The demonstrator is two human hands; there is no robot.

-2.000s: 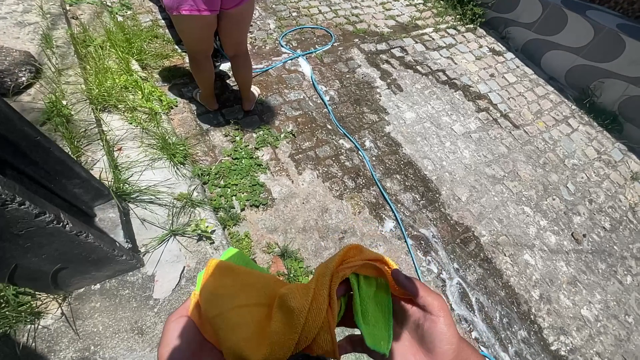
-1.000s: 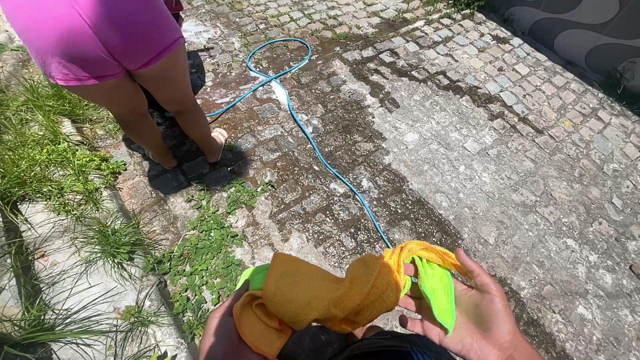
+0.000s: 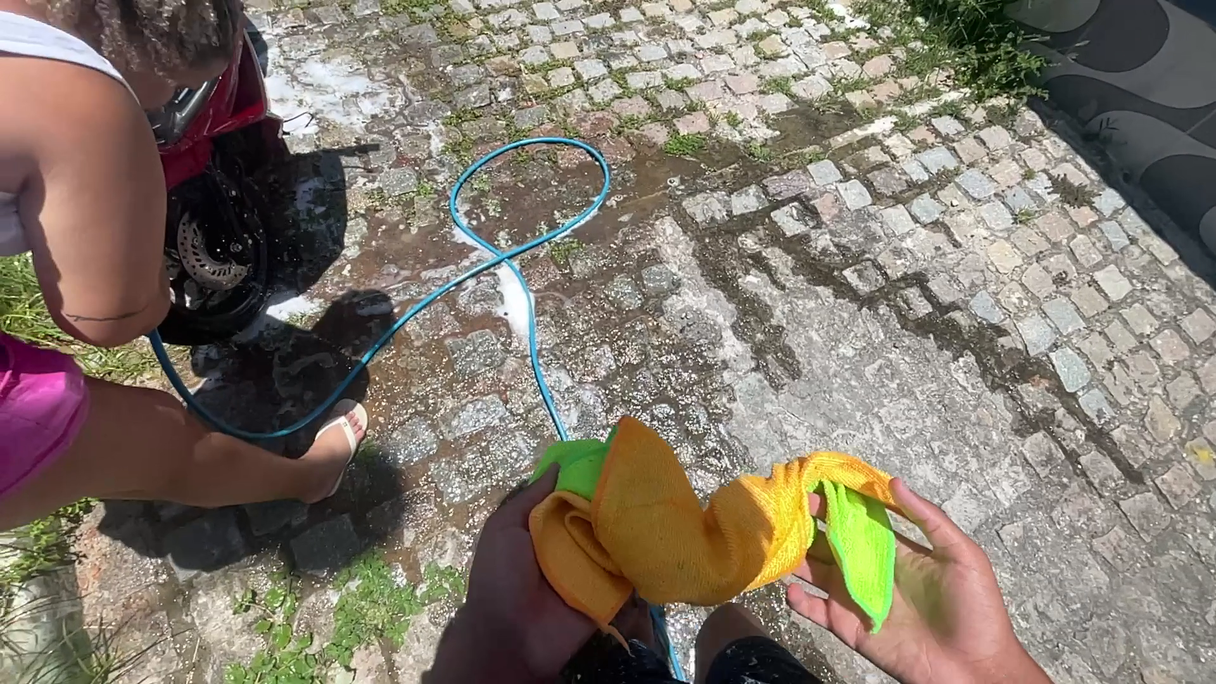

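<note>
An orange cloth (image 3: 693, 532), bunched and twisted, stretches between my two hands at the lower middle. My left hand (image 3: 513, 579) grips its left end, where part of a green cloth (image 3: 577, 468) shows behind the orange. At the other end my right hand (image 3: 921, 589) holds the twisted orange part between thumb and fingers, palm turned up. A bright green cloth corner (image 3: 860, 551) hangs there over the fingers. Whether the green is a second cloth or the reverse side, I cannot tell.
A blue hose (image 3: 534, 332) loops over wet cobblestones with soap foam (image 3: 513, 299) beside it. At the left a person (image 3: 85, 180) in pink shorts bends beside a red motorcycle (image 3: 223, 104). Weeds (image 3: 370, 603) grow at lower left; a patterned wall (image 3: 1130, 85) stands upper right.
The view has shifted a lot, nearer the person and hose. The person, upright before, now bends beside the motorcycle. The cloth is stretched wider between my hands than two seconds ago.
</note>
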